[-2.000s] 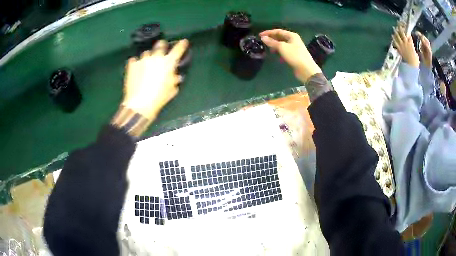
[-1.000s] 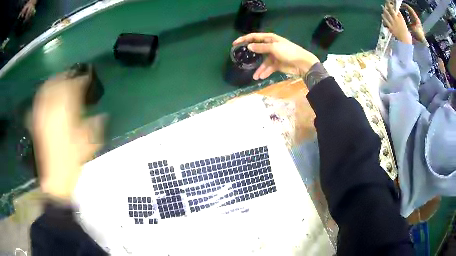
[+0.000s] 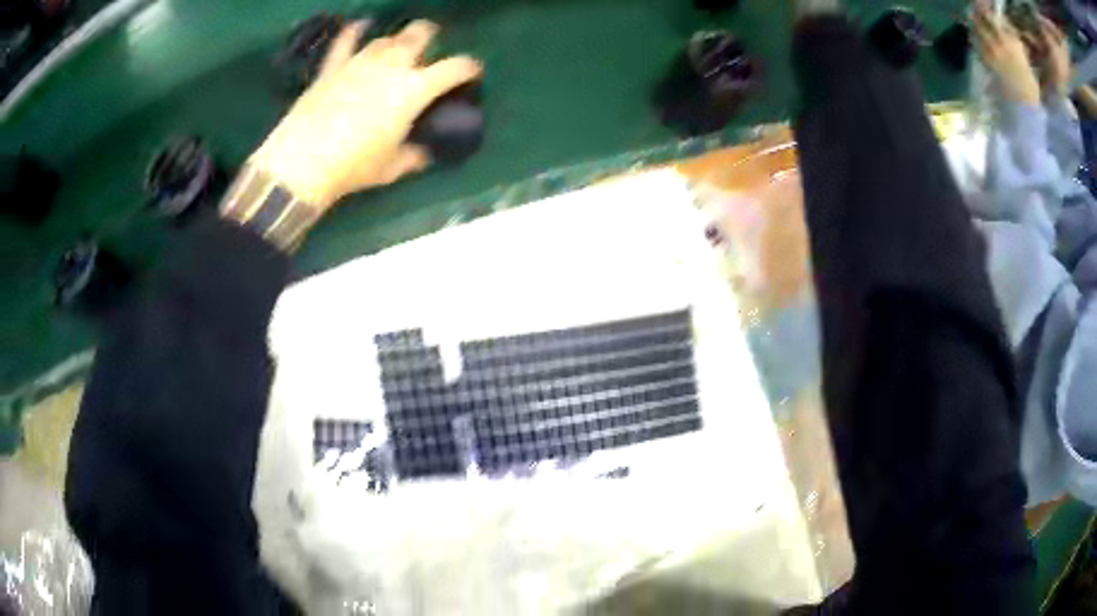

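My left hand (image 3: 361, 120) is over the green belt, with thumb and fingers around a black cylindrical unit (image 3: 452, 130); its far side and the finger contact are blurred. My right hand is cut off by the top edge; only the dark sleeve and a sliver of wrist show. Another black unit (image 3: 722, 63) stands to the left of the right sleeve. The black pad sheet (image 3: 577, 379) lies in pieces on the white work sheet (image 3: 553, 265), blurred, with pale gaps at its lower left.
The green belt (image 3: 577, 108) curves across the top. More black units stand at the left (image 3: 181, 175) and upper right (image 3: 897, 34). A neighbour's hands (image 3: 1017, 54) and pale blue sleeves are at the right. Clear wrinkled plastic (image 3: 36, 566) lies at the lower left.
My left hand has moved right and up from the belt's left part to another unit. My right hand has left the unit it was touching and gone up out of the picture. The view has shifted.
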